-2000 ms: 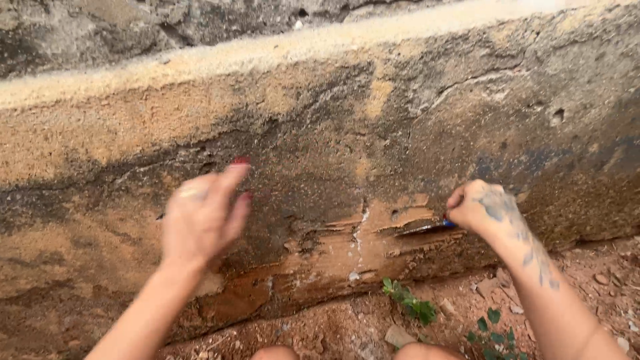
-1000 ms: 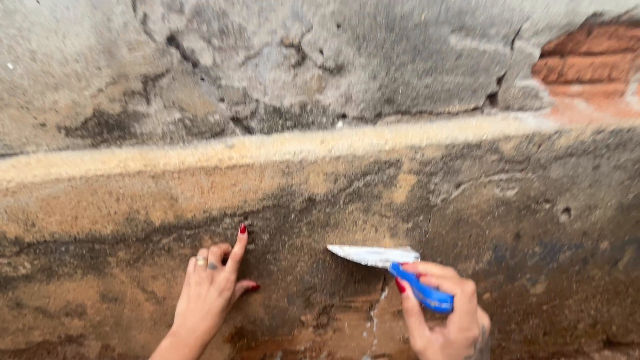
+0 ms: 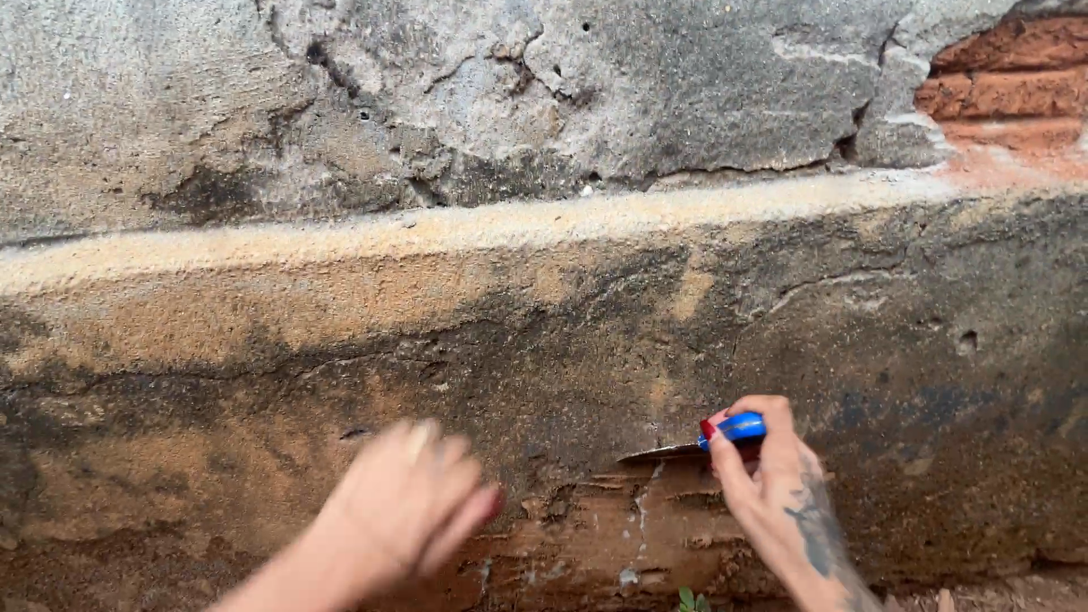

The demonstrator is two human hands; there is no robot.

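Observation:
My right hand grips the blue handle of a small trowel, seen nearly edge-on. Its thin metal blade points left and lies at the wall surface, just above a patch of wet brown mortar crossed by a whitish crack. To the left of that patch is my left hand, blurred, its fingers bent and nothing visible in it; how far they are closed is unclear. Both hands are in front of the stained lower wall.
A pale ledge runs across the wall. Above it is cracked grey plaster, with exposed red brick at the upper right. Reddish soil and a small green plant show along the bottom edge.
The view has tilted up since two seconds ago. Since one second ago, the trowel has turned from showing its blade face to nearly edge-on, and my left hand's extended index finger has bent.

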